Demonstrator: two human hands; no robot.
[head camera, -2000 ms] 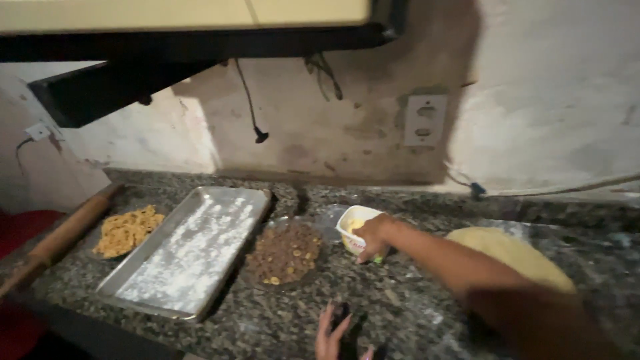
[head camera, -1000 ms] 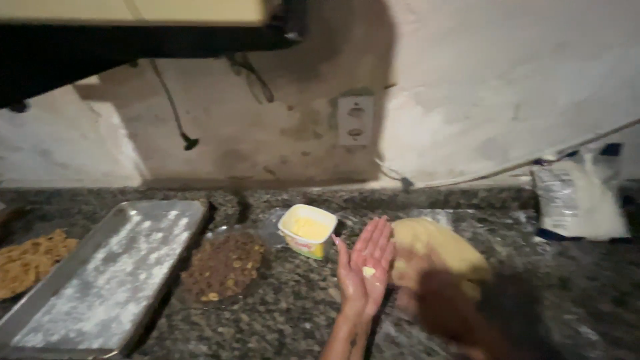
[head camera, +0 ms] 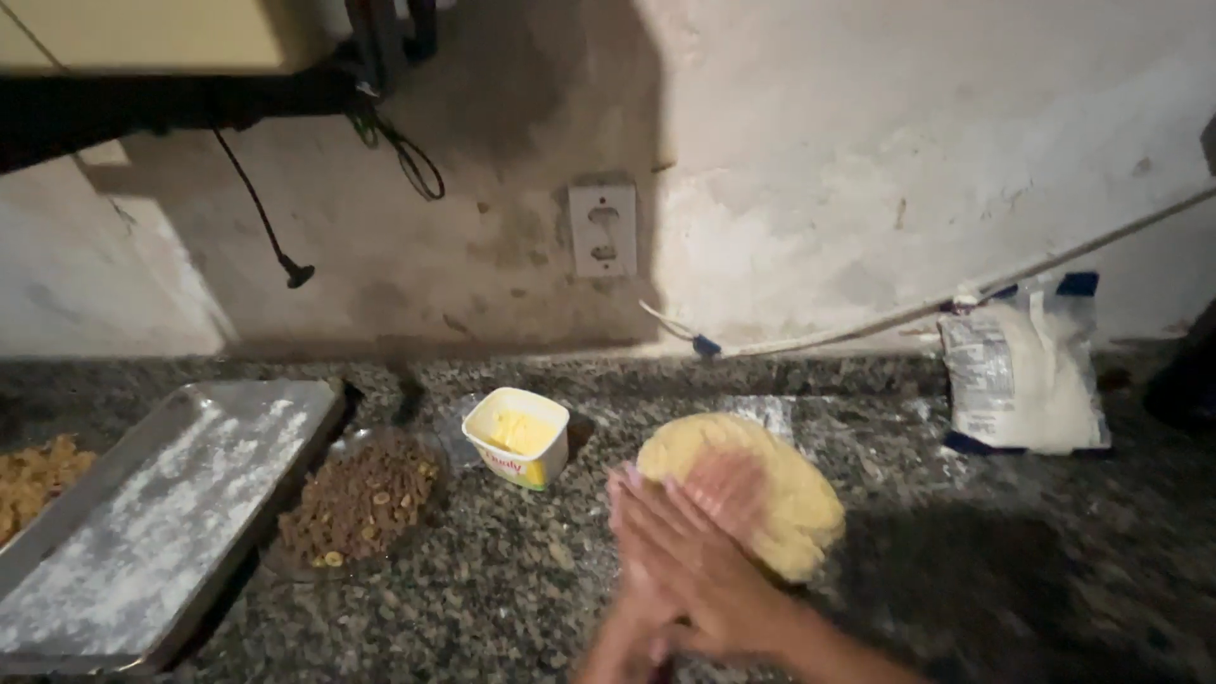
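My left hand [head camera: 638, 551] and my right hand [head camera: 712, 560] are pressed together, palm to palm, just in front of a pale yellow lump of dough [head camera: 760, 475]. The right hand lies over the left, and its fingers hide part of it. Any bit of margarine between the palms is hidden. Left of the hands stands an open plastic tub of margarine [head camera: 518, 432]. Farther left, a clear plate holds a brown crumbly mixture with sliced olives [head camera: 356, 499].
A floured metal baking tray [head camera: 161, 513] lies at the left, beside a shredded orange-brown filling [head camera: 38, 480]. A plastic bag of white powder [head camera: 1026, 380] leans by the wall at the back right. A wall socket [head camera: 603, 231] and a hanging plug [head camera: 299, 275] are above the granite counter [head camera: 456, 608].
My right hand was in the margarine tub, then blurred over the dough beside my open left palm with a pale dab on it. Now both hands are together. The view has swung right.
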